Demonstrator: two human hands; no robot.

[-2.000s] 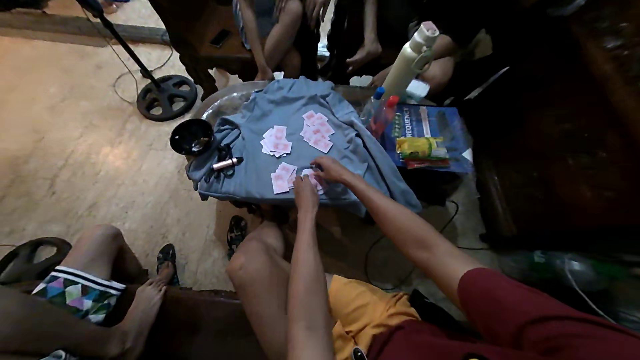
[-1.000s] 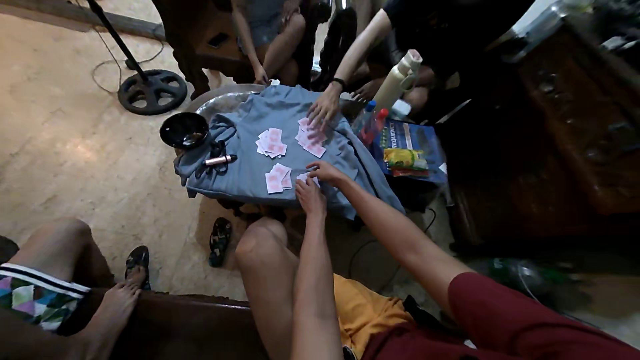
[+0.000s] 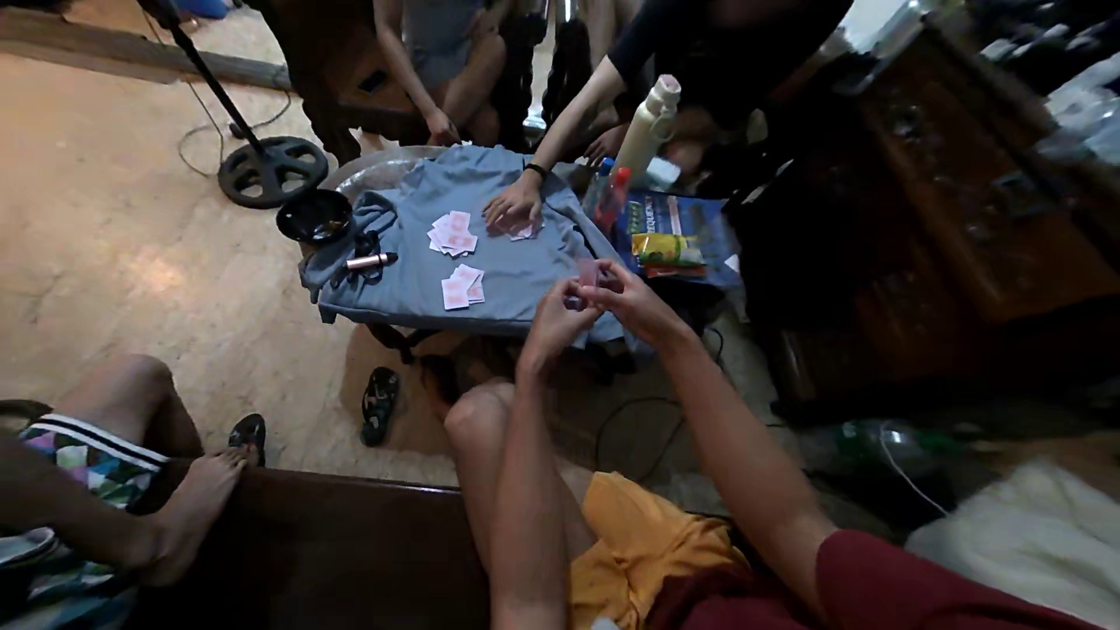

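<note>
Playing cards (image 3: pixel 588 273) are held between my left hand (image 3: pixel 560 319) and my right hand (image 3: pixel 632 302), raised just over the near right edge of the cloth-covered table. A grey-blue cloth (image 3: pixel 411 293) drapes the tabletop. To the left of my hands lies a small loose pile of cards (image 3: pixel 462 287). Another spread pile of cards (image 3: pixel 452 234) is behind it. Across the table, another person's hand (image 3: pixel 516 206) with a dark wristband rests over a third pile of cards (image 3: pixel 527 232), which it partly hides.
A black bowl (image 3: pixel 314 216) and a pink cylindrical object (image 3: pixel 367 261) are at the table's left. On the right stand a cream thermos flask (image 3: pixel 646 127) and a red-capped bottle (image 3: pixel 612 199), beside a blue box (image 3: pixel 700 219) bearing a yellow packet (image 3: pixel 668 249). Other people sit around.
My hands have lifted the near right cards off the cloth. The other person's arm, absent two seconds ago, has reached in over the far right pile.
</note>
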